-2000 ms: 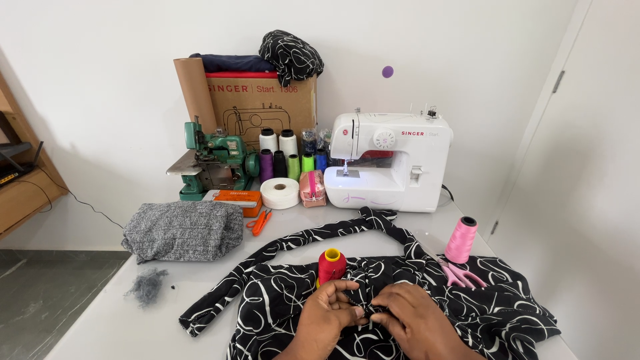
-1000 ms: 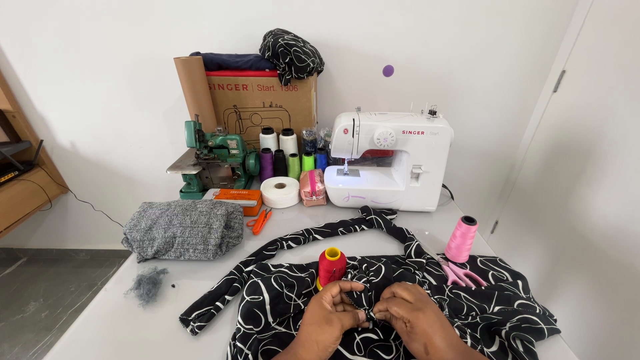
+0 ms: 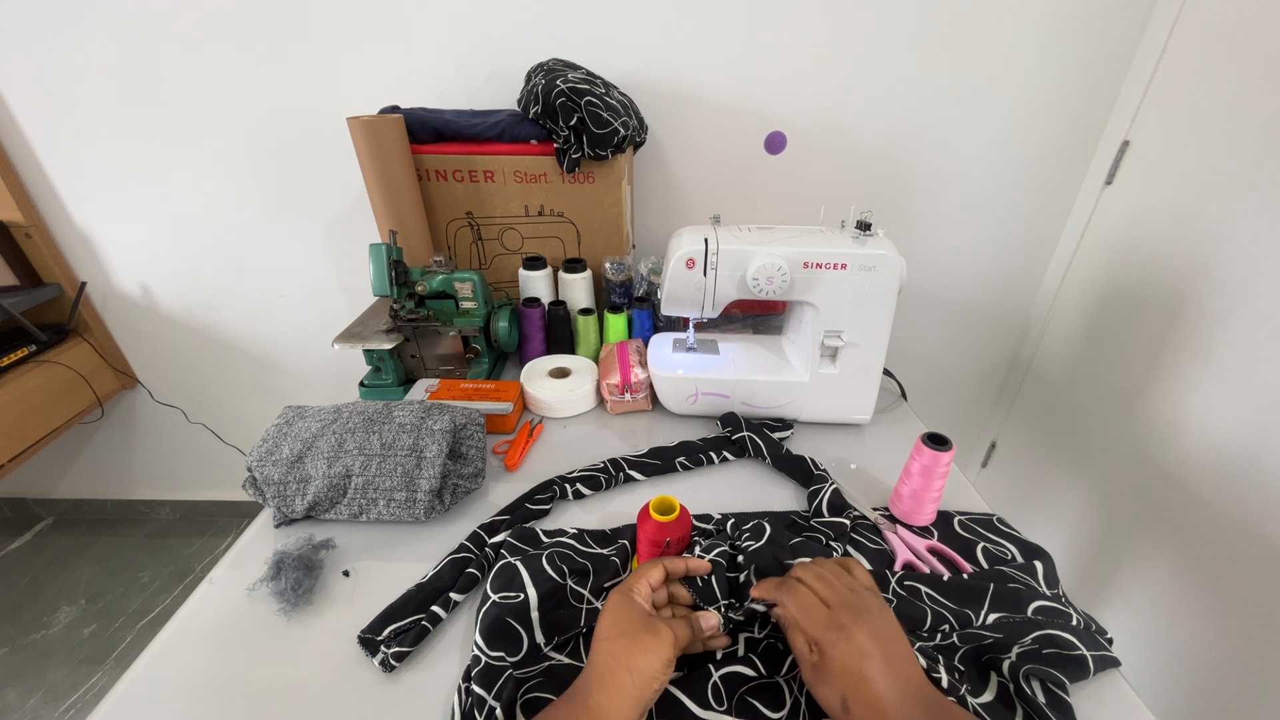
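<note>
Black fabric with white swirls (image 3: 560,620) lies spread at the table's front. My left hand (image 3: 655,625) pinches a gathered edge of it between thumb and fingers. Close by on the right, my right hand (image 3: 835,625) grips the same gathered part, its fingertips curled down and partly hidden. Just behind my left hand stands a red thread spool with a yellow core (image 3: 663,530). Pink-handled scissors (image 3: 925,550) rest on the fabric to the right, beside a pink thread cone (image 3: 921,480). A long tube of the same fabric (image 3: 600,475) curves behind the hands.
A white sewing machine (image 3: 860,340) stands at the back, left of it thread cones, a white tape roll (image 3: 560,386) and a green overlock machine (image 3: 440,320). Orange thread snips (image 3: 517,445), folded grey fabric (image 3: 368,460) and grey lint (image 3: 293,573) lie on the left.
The fingers of both hands have shifted slightly at the gathered fabric. The spools, scissors and fabric tube have stayed in place.
</note>
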